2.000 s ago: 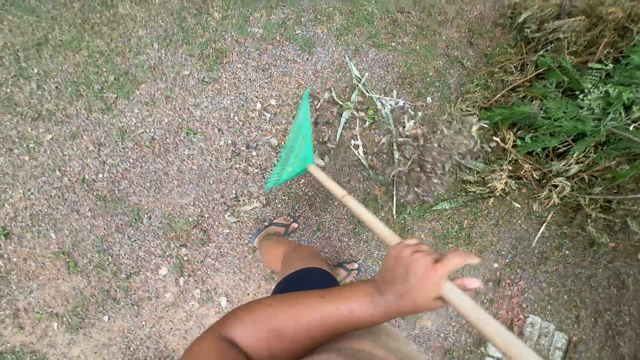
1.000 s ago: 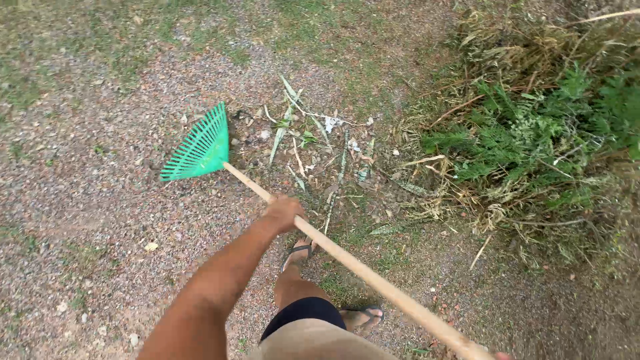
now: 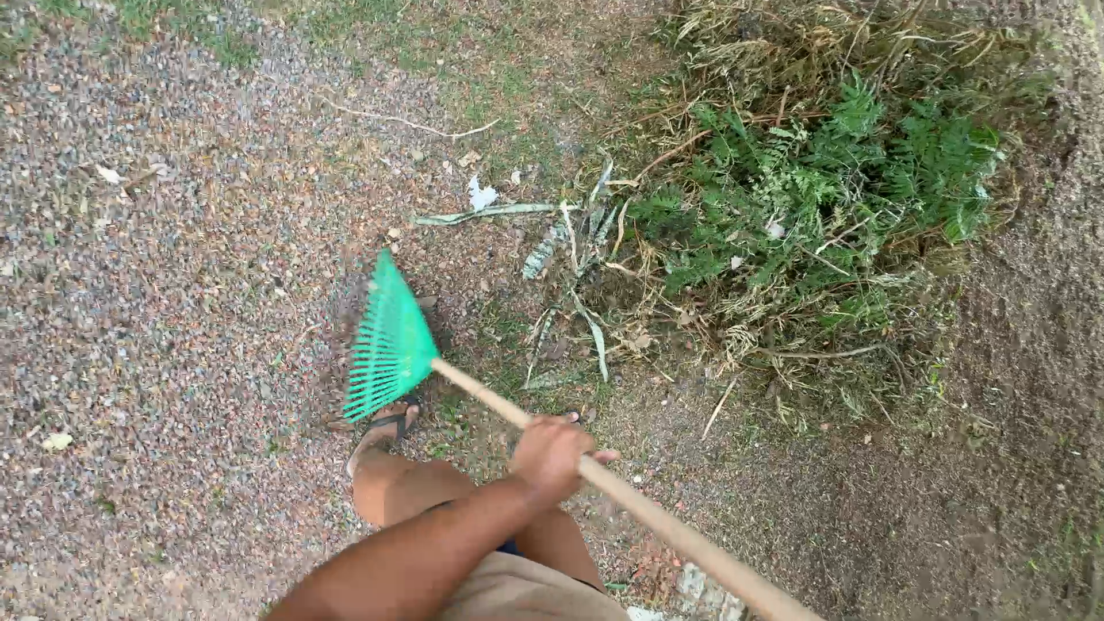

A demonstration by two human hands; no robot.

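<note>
A green plastic leaf rake (image 3: 392, 345) is low over the gravel, its fanned tines pointing left, close to my sandalled foot. My left hand (image 3: 552, 459) is closed around the rake's wooden handle (image 3: 690, 539), partway along it. From there the handle runs down and right, out of the bottom of the view. My right hand is not in view. Beyond the rake head lie long pale-green leaves (image 3: 593, 335) and dry stems, loosely spread beside a pile of cut green and dry plants (image 3: 819, 181).
Gravel ground (image 3: 172, 345) with patches of grass spreads at the left. A thin dry stick (image 3: 414, 125) and a white scrap (image 3: 481, 194) lie on it. A pale broken block (image 3: 703, 593) is at the bottom edge, near my legs. Bare soil lies at the right.
The long leaves and stems now lie nearer the plant pile than one second ago. My right hand, partly seen at the lower edge then, has left the view. The view has shifted.
</note>
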